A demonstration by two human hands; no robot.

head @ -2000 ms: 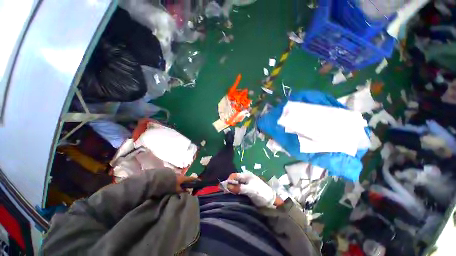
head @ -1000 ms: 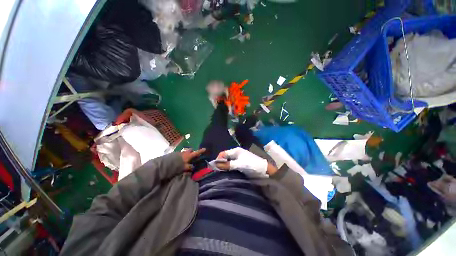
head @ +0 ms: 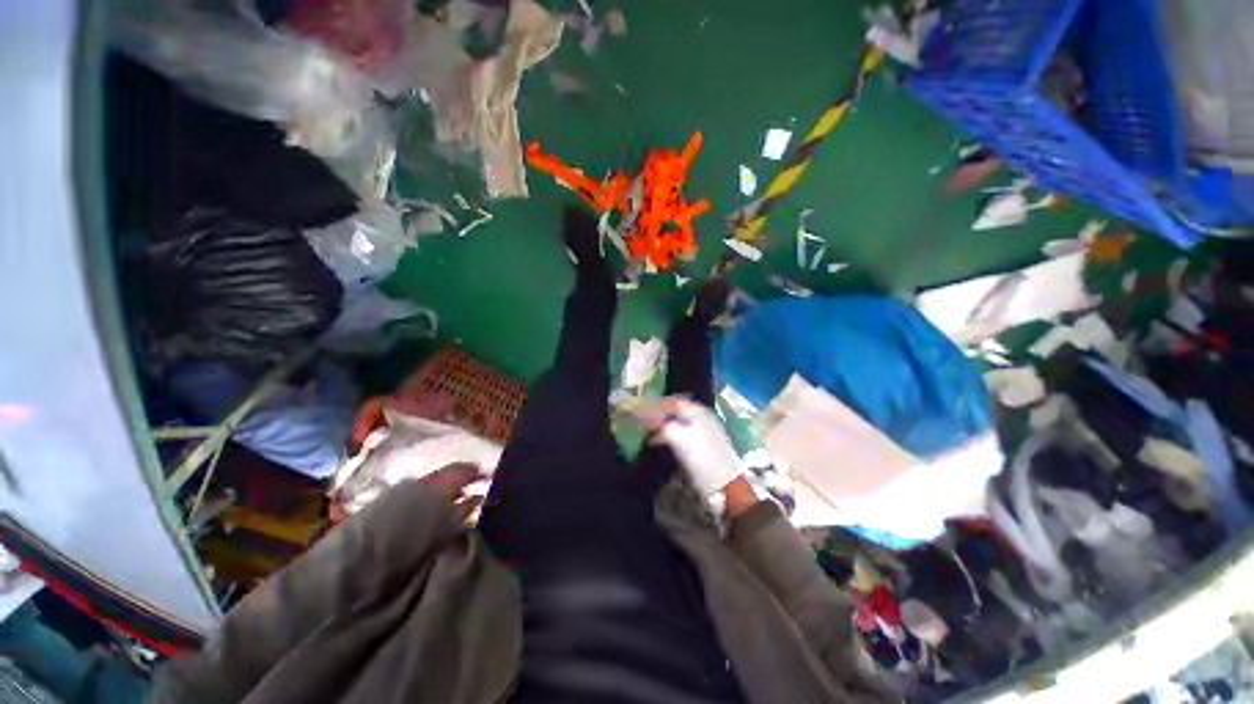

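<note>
My right hand (head: 697, 440), in a white glove or wrap with bare fingertips, is low in the centre over my dark trousers. Its fingers are blurred, so I cannot tell if they hold something small and pale. My left hand (head: 454, 481) is small, dark and blurred at the sleeve end, lower left, beside a white cloth (head: 413, 461); its fingers are not clear. Orange scraps (head: 667, 206) lie tangled on the green floor beyond my outstretched foot. A beige cloth strip (head: 502, 103) lies to their upper left.
A blue bag (head: 853, 358) with white pieces on top lies right of my legs. A blue crate (head: 1059, 124) stands upper right. Scrap heaps (head: 1100, 509) fill the right. Black plastic bags (head: 241, 289), an orange-red basket (head: 461, 392) and a pale table (head: 62, 303) are left.
My hands have moved apart, the left one toward the white cloth. One leg now reaches forward to the orange scraps, which look more spread. The beige strip has come into view upper left.
</note>
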